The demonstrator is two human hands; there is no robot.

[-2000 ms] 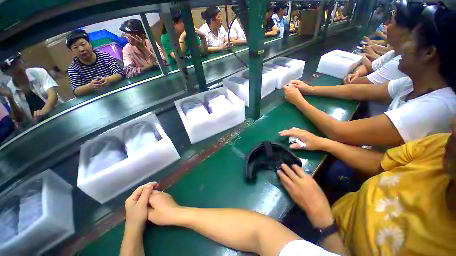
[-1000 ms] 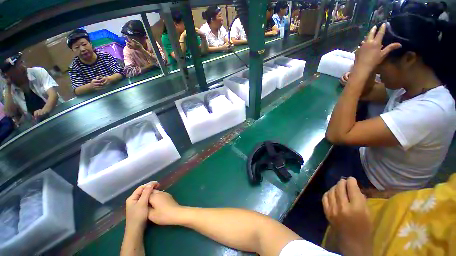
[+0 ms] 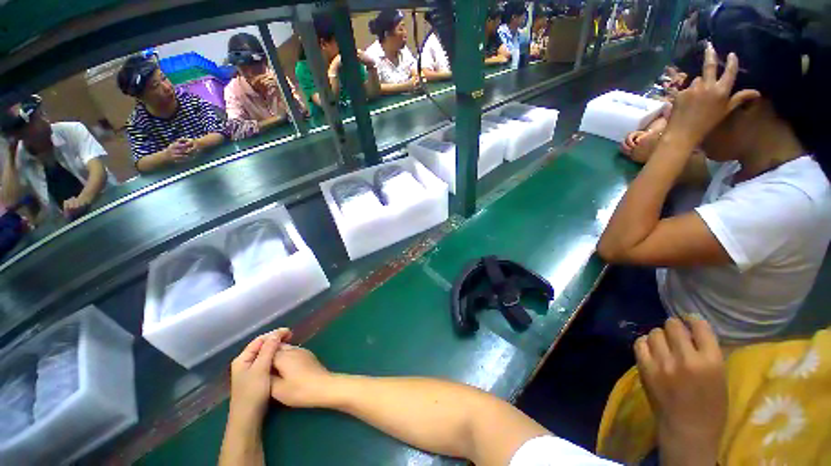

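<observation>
My left hand (image 3: 252, 362) and my right hand (image 3: 296, 375) are clasped together on the green bench, lower left of centre. No object shows in them, though the palms are hidden. My right forearm runs in from the lower right, ending in a white sleeve. A black head strap mount (image 3: 499, 289) lies on the bench to the right of my hands, touched by nobody. A white foam tray (image 3: 260, 305) with two plastic-wrapped lumps stands just beyond my hands.
More foam trays stand along the line, including one (image 3: 392, 229) behind a green post (image 3: 467, 118). A neighbour's hand (image 3: 683, 369) and yellow patterned clothing are at lower right. Beyond, a person in white (image 3: 765, 218) leans on the bench. Capped people sit across the conveyor (image 3: 228, 182).
The neighbour in yellow has drawn both hands back off the head strap. The person in white has raised a hand to the head. The striped person opposite has turned their head. My hands have not moved.
</observation>
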